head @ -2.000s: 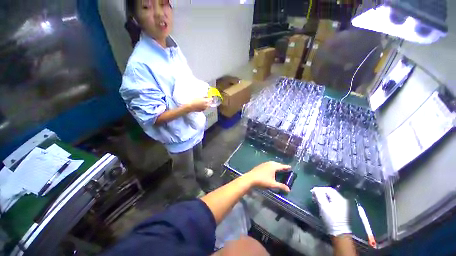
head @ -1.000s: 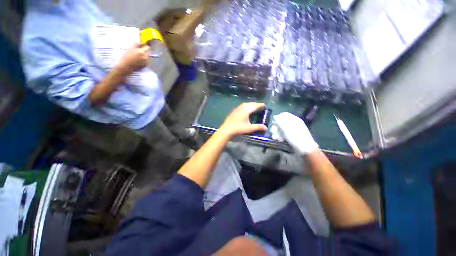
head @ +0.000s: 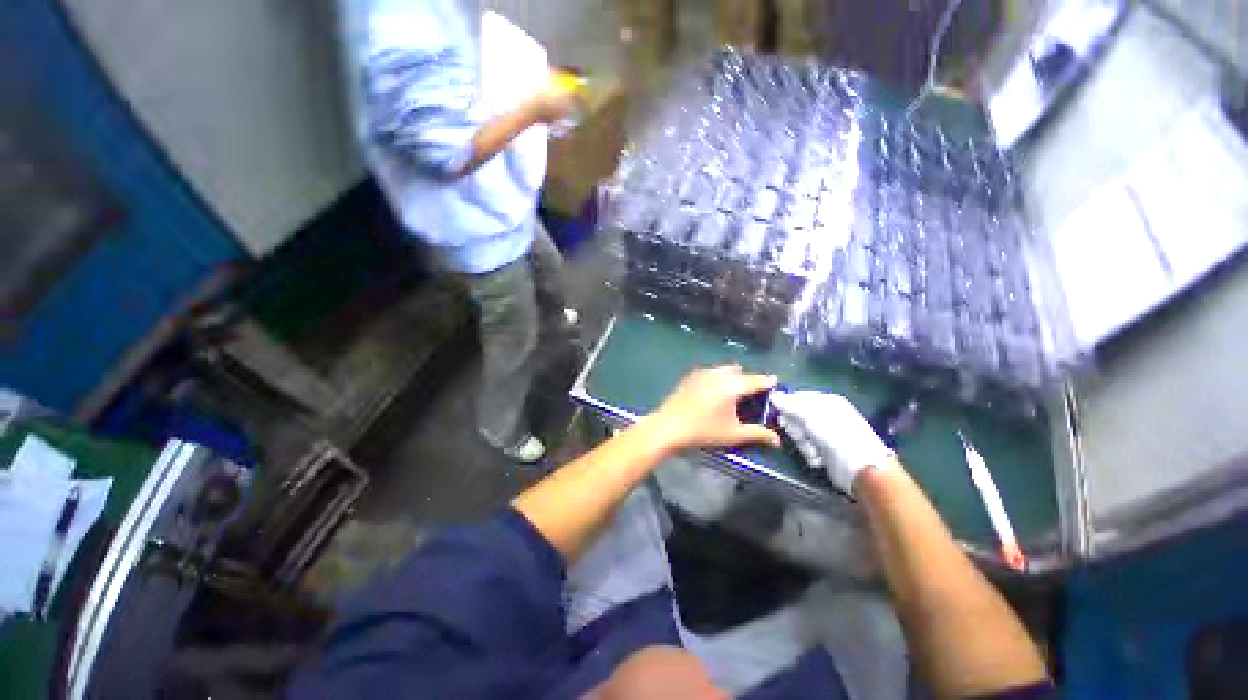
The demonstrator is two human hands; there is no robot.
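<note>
A black moulded part is held above the front edge of the green bench. My bare left hand grips it between thumb and fingers. My right hand, in a thin white glove, is against the part's right side; its fingertips are blurred, so I cannot tell whether they grip it. Another dark part lies on the bench just behind my right hand. A slim white tool with an orange-red end lies at the right of the bench.
Two stacks of clear blister trays fill the back of the bench. A person in light blue stands beyond its left corner, holding paper and something yellow. Papers lie at far left. Blue machine panels stand at left and lower right.
My right hand has moved left from beside the tool to the part in my left hand. The view has shifted; the person now appears farther off, turned more away.
</note>
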